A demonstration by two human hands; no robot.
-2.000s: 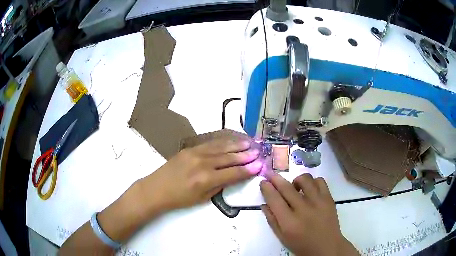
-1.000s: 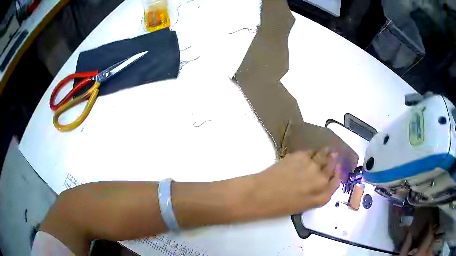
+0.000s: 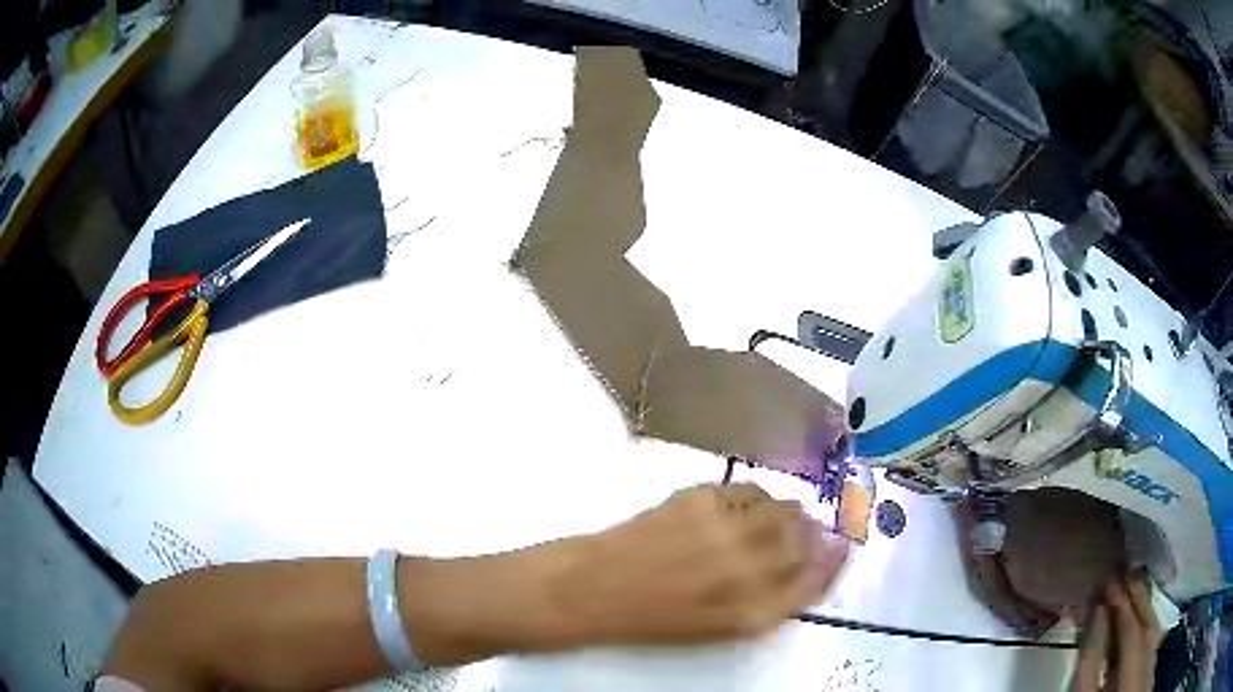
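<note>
The sewn chain of brown pieces (image 3: 595, 216) runs from the top of the table down to the presser foot (image 3: 834, 476), its last piece flat beside the needle. My left hand (image 3: 690, 568) is over the machine bed just in front of the foot, fingertips bunched near the small orange rectangle; whether it pinches anything is hidden. My right hand (image 3: 1120, 635) is at the lower right, partly cut off, with its fingers on the pile of brown cut pieces (image 3: 1068, 548) under the machine arm.
The white and blue sewing machine head (image 3: 1001, 338) stands at the right. Scissors (image 3: 203, 291) with red and orange-yellow handles lie on a folded dark cloth (image 3: 358, 223) at the left. A small bottle of yellow-orange liquid (image 3: 325, 115) stands behind. Loose threads lie about.
My left hand has come off the brown piece and moved toward the table's front edge. The view has shifted. My right hand, by the needle two seconds ago, is at the pile.
</note>
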